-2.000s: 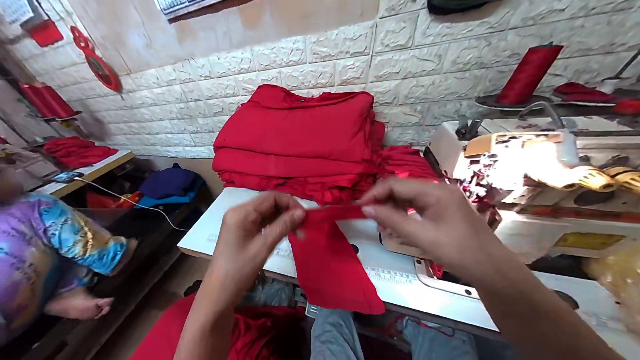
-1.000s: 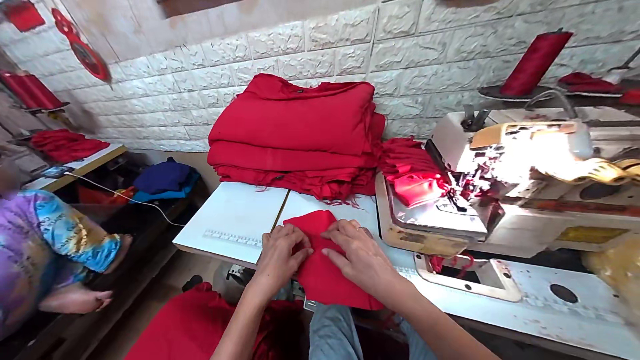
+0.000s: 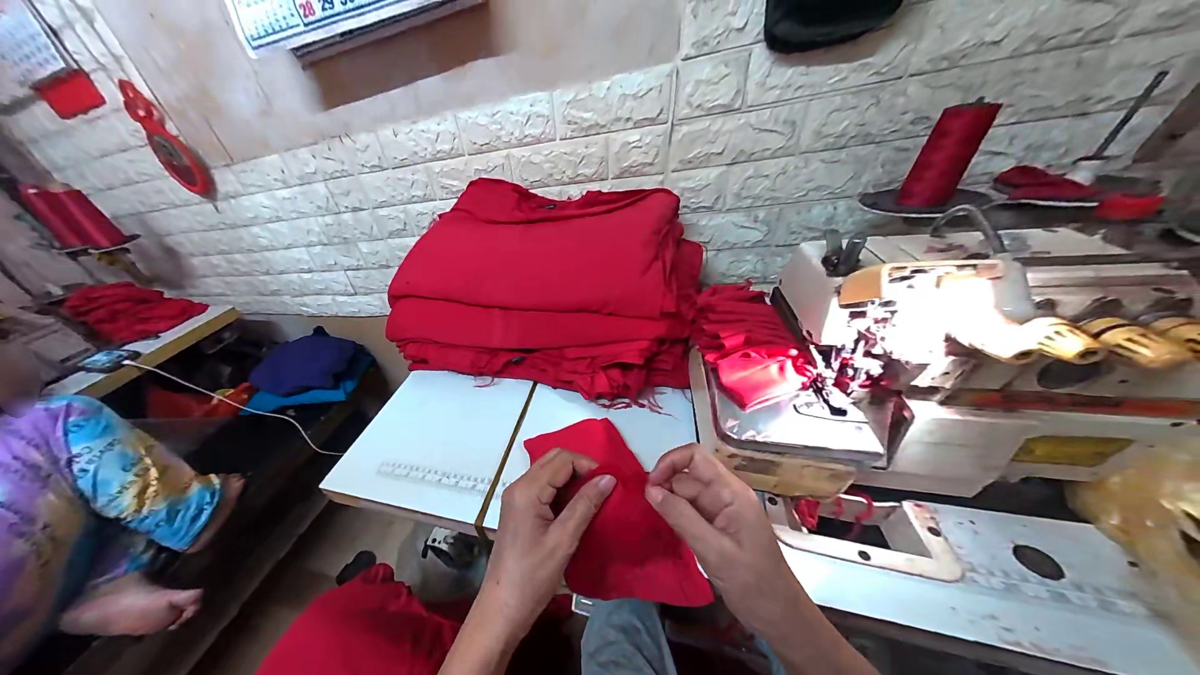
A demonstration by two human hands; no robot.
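A small red fabric piece (image 3: pixel 637 553) hangs at the front edge of the white table, low in the middle of the head view. My left hand (image 3: pixel 553 525) pinches its upper left part between thumb and fingers. At the cloth's right edge is my right hand (image 3: pixel 717 525), thumb and fingertips together; whether they grip the edge or a thread cannot be told. Behind both hands a tall stack of folded red garments (image 3: pixel 544 253) rests on the table. To the right, a smaller red fabric piece (image 3: pixel 759 375) lies on the plate of an overlock sewing machine (image 3: pixel 919 328), beside its lit needle area.
A red thread cone (image 3: pixel 952 155) stands behind the machine. The white table (image 3: pixel 422 441) bears a printed ruler scale. More red cloth (image 3: pixel 337 628) hangs at lower left. Further left, a person in a tie-dye shirt (image 3: pixel 141 469) sits near blue cloth (image 3: pixel 305 364). A cable (image 3: pixel 234 403) runs there.
The strip stretched between my hands two seconds ago is no longer held out. Since one second ago my right hand has moved from on top of the cloth to its right edge.
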